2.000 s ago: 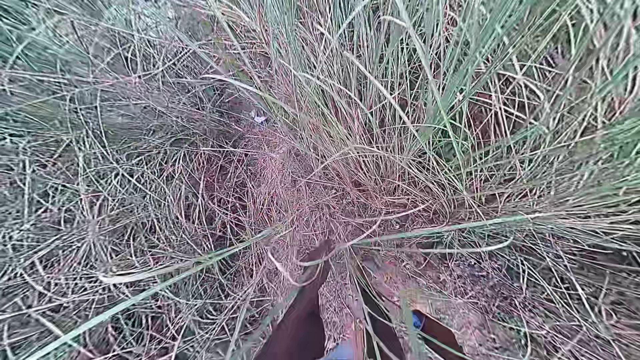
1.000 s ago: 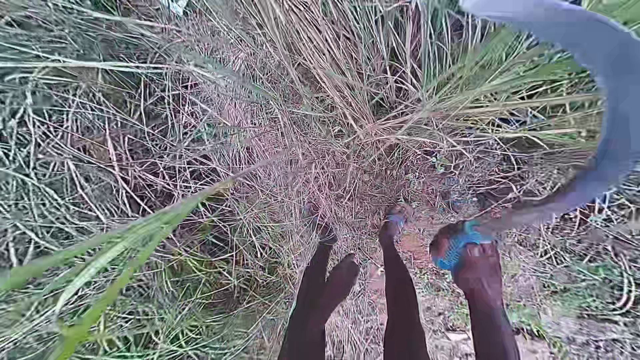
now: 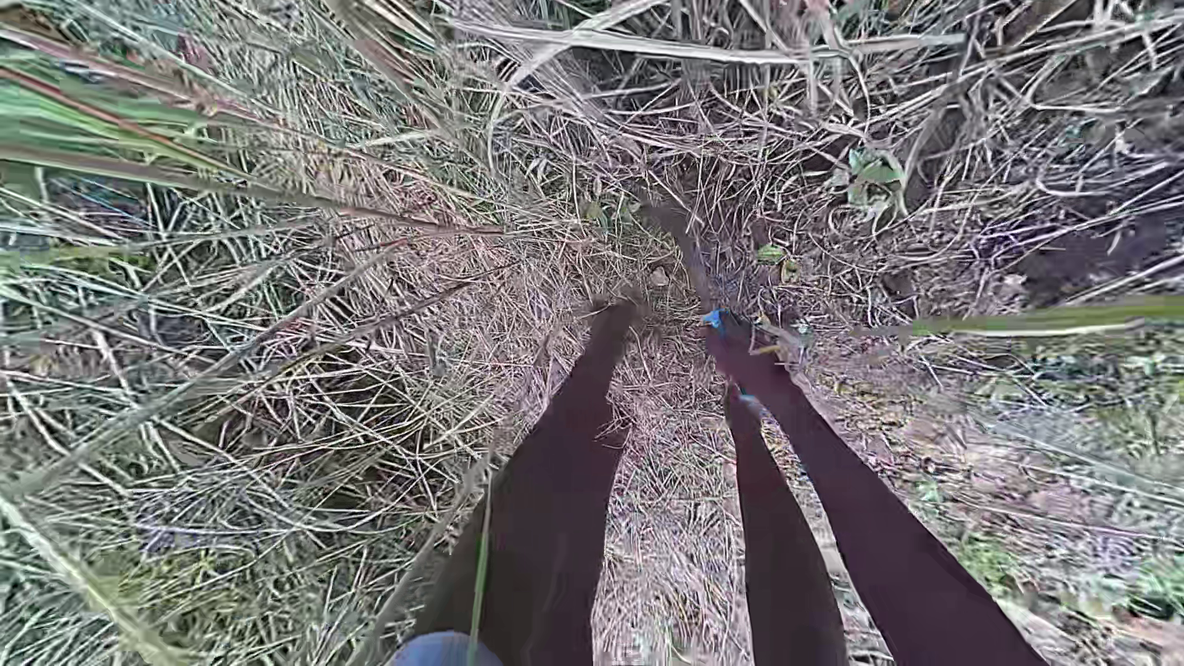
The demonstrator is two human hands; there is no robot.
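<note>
Low in front of me, my right hand (image 3: 747, 359) is closed around the blue-wrapped handle (image 3: 713, 320) of a curved-bladed sickle. Its dark blade (image 3: 688, 245) points away from me, over the matted dry grass (image 3: 518, 250), and is blurred. My left hand (image 3: 612, 324) is a short way to the left of the handle, low over the same grass. Its fingers are too dark and blurred to tell whether they hold anything. One lower leg (image 3: 782, 555) shows between my arms, with a bit of blue near the foot.
Long green and straw-coloured blades (image 3: 139, 171) reach in from the left. Tangled dry stalks (image 3: 305, 416) cover the left side. A small leafy plant (image 3: 874, 176) grows at the upper right, and a green blade (image 3: 1054, 319) crosses the right edge.
The sickle, raised at the upper right one second ago, is now low ahead of me in my right hand. My left hand has moved forward, near it. The view has shifted.
</note>
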